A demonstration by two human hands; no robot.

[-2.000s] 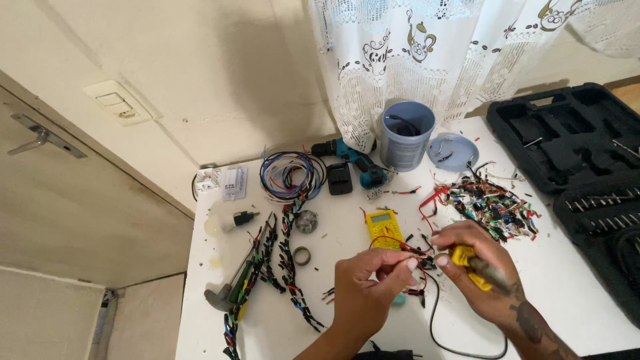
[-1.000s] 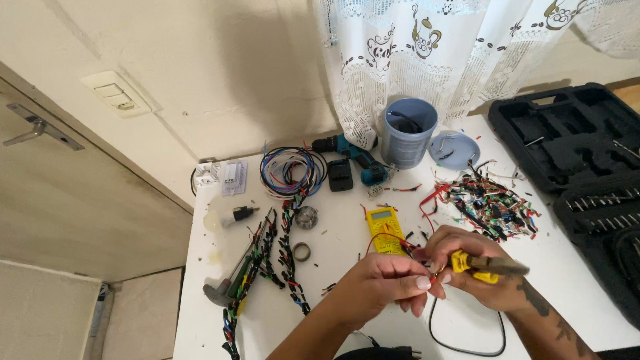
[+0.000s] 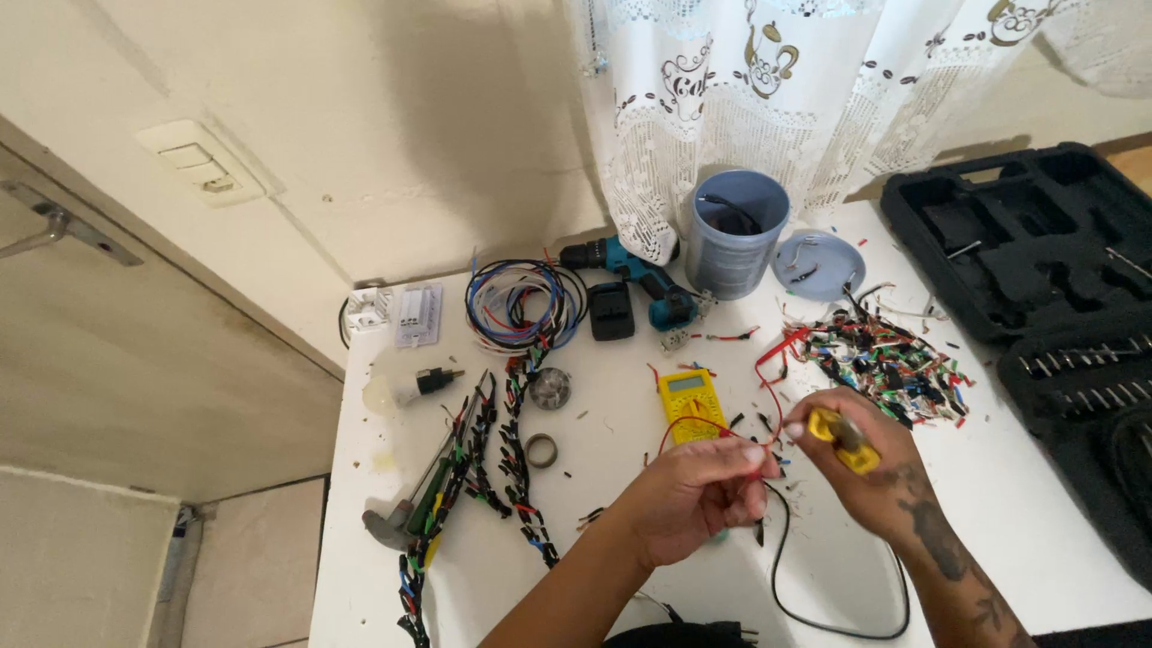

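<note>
My left hand pinches a small piece of wire, partly hidden by the fingers, just below a yellow multimeter. To its right, my right hand is closed around a yellow-handled hand tool whose working end I cannot make out. The right thumb and forefinger point toward the left fingertips, with a small gap between the hands. A red test lead runs behind the fingers, and a black cable loops below them. The heap of cut wire pieces lies beyond my right hand.
Strings of bundled wire pieces, a hammer and a metal ring lie at left. Farther back are coiled wires, a cordless drill, a blue container and its lid. An open black tool case stands at right.
My hands have moved slightly apart, the right one a little outward from the left. The yellow-handled tool has turned in my right hand.
</note>
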